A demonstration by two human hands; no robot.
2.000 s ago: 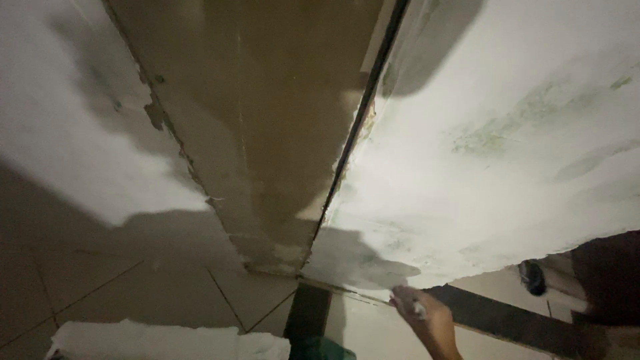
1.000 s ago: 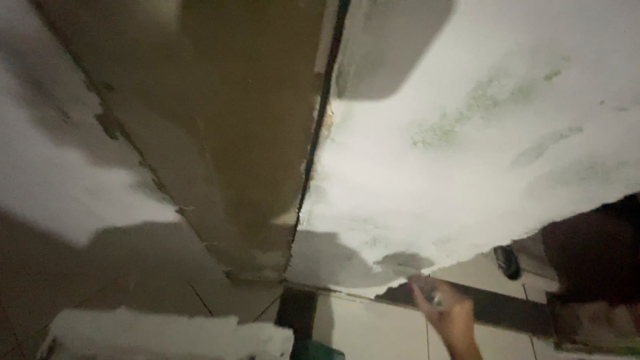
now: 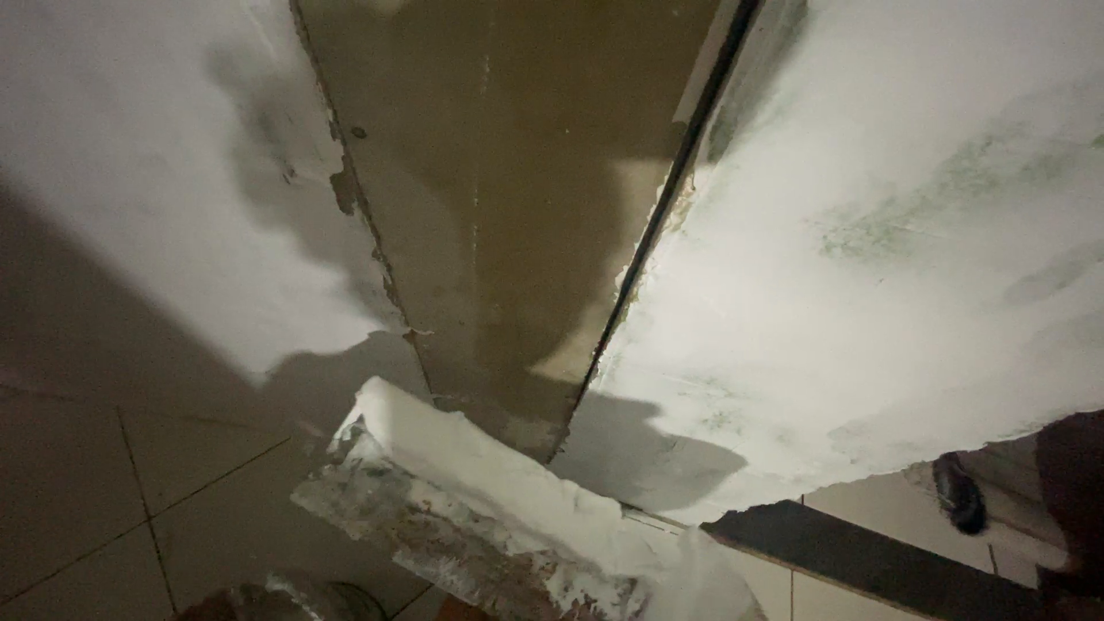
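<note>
A wide flat blade or board (image 3: 388,509), smeared and stained, slants across the bottom of the head view. A thick ridge of white plaster-like paste (image 3: 483,466) lies along its upper edge. Its right end is blurred and pale. A small brownish patch below it at the frame's bottom edge may be part of my left hand, but its grip is hidden. My right hand is not visible. Behind the blade stand a brown panel (image 3: 535,172) and a white wall face (image 3: 819,345) with greenish patches, a dark gap running between them.
Another white wall face (image 3: 190,172) with a chipped edge is on the left. Floor tiles (image 3: 95,500) spread below it. At the lower right are a dark strip (image 3: 862,552) and a small dark object (image 3: 957,496). A round-rimmed object (image 3: 285,599) shows at the bottom left.
The paste-covered blade has moved up and right from the lower left, and its tilt has changed. My right hand, earlier low near the white wall's bottom edge, is out of sight.
</note>
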